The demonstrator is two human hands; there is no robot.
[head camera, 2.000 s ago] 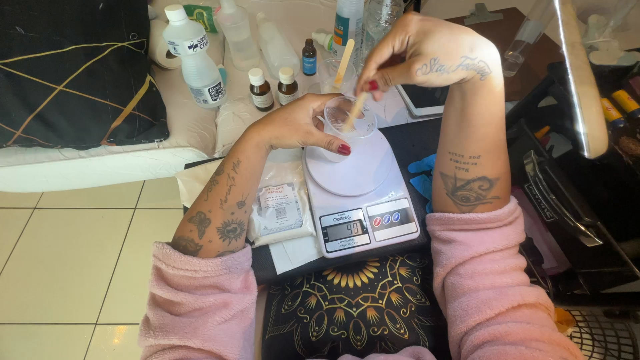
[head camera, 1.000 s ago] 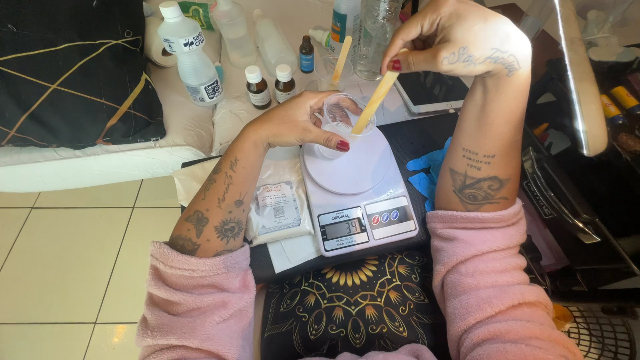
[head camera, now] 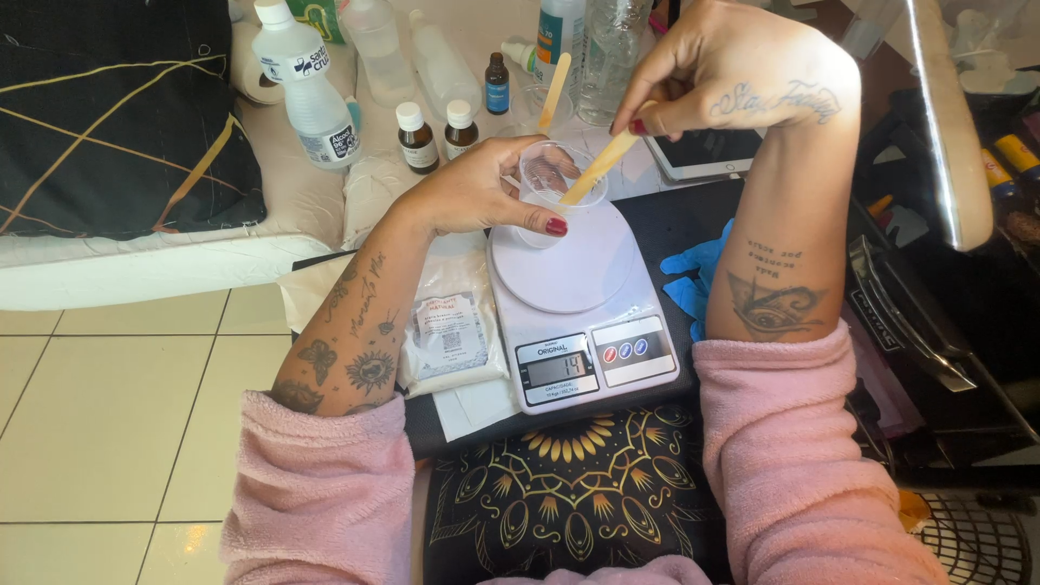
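My left hand (head camera: 496,187) grips a clear plastic cup (head camera: 561,175), tilted a little, over the round plate of a white digital kitchen scale (head camera: 569,272). Pinched in my right hand (head camera: 691,89) is a flat wooden stick (head camera: 605,166), its lower end inside the cup. What the cup contains is hard to make out. The scale's display (head camera: 556,370) is lit with digits. Left of the scale lies a clear bag of white powder (head camera: 451,341). Behind the cup, a second wooden stick (head camera: 555,93) leans in another clear cup (head camera: 528,110).
Two brown bottles with white caps (head camera: 418,138), a small blue-labelled bottle (head camera: 496,85) and a large alcohol bottle (head camera: 305,89) stand behind my left hand. A tablet (head camera: 707,150) lies beyond the scale. Blue gloves (head camera: 699,272) are at its right. A lamp-like bar (head camera: 946,122) hangs at upper right.
My right hand first turned the stick more upright, then tilted it, with the lower end staying in the cup. The scale's digits have changed. My left hand keeps its hold.
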